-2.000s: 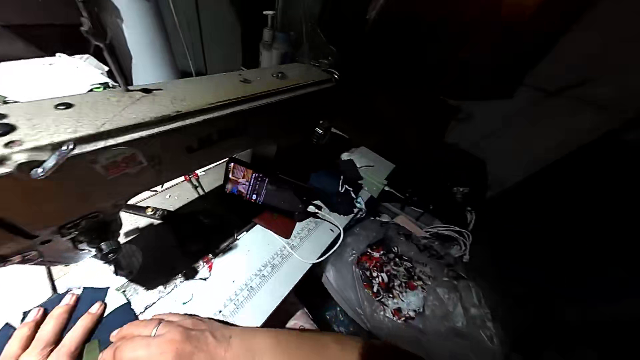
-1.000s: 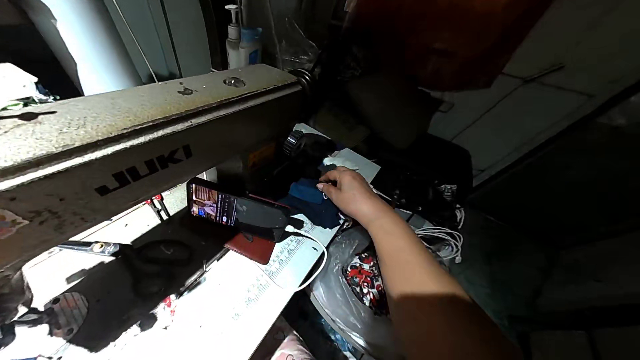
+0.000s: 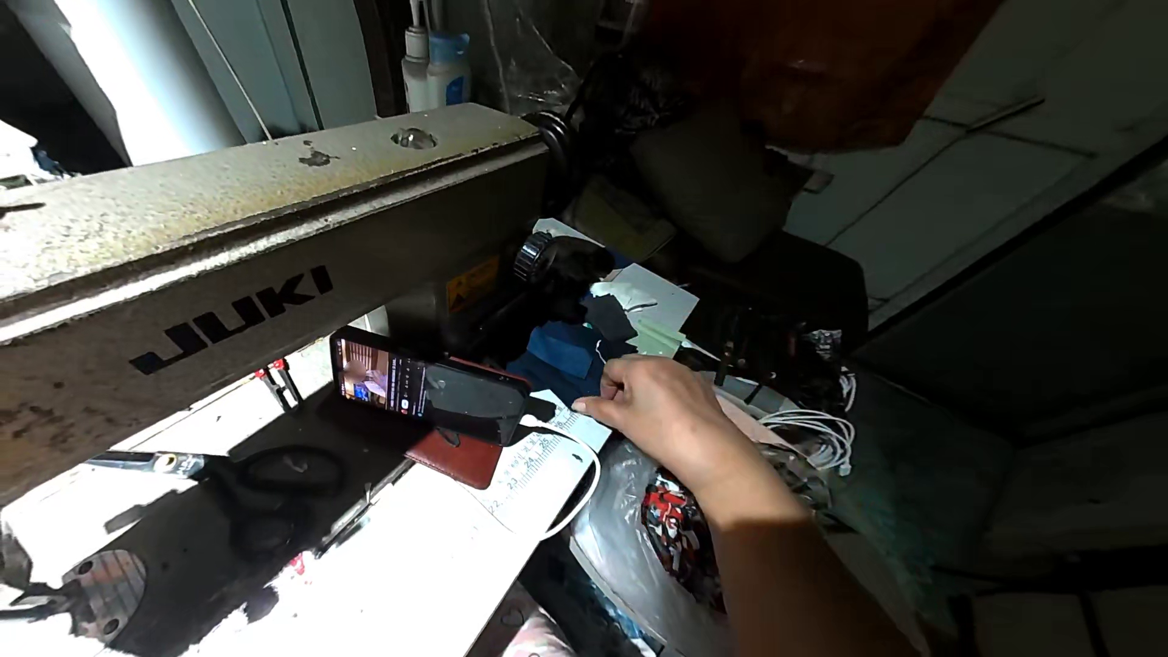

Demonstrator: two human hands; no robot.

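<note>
My right hand (image 3: 652, 401) reaches over the far right corner of the sewing table, fingers bent, thumb near the end of the printed ruler strip (image 3: 534, 465). Dark blue fabric pieces (image 3: 561, 356) lie just beyond its fingertips; whether it pinches one cannot be told. Left of the hand a smartphone (image 3: 429, 388) with a lit screen leans sideways, a white cable plugged into its end, above a red-brown leather case (image 3: 456, 456). Black-handled scissors (image 3: 274, 493) lie on the machine bed. My left hand is out of view.
The Juki sewing machine arm (image 3: 237, 274) crosses the left side. A clear plastic bag (image 3: 620, 538) of red, black and white scraps hangs below my right forearm. Coiled white cable (image 3: 821, 433) lies at the right. Pump bottles (image 3: 438, 68) stand behind the machine.
Two seconds ago both hands lay at the lower left on dark blue fabric. My right hand has since reached to the far right corner and come slightly nearer. The view has swung right.
</note>
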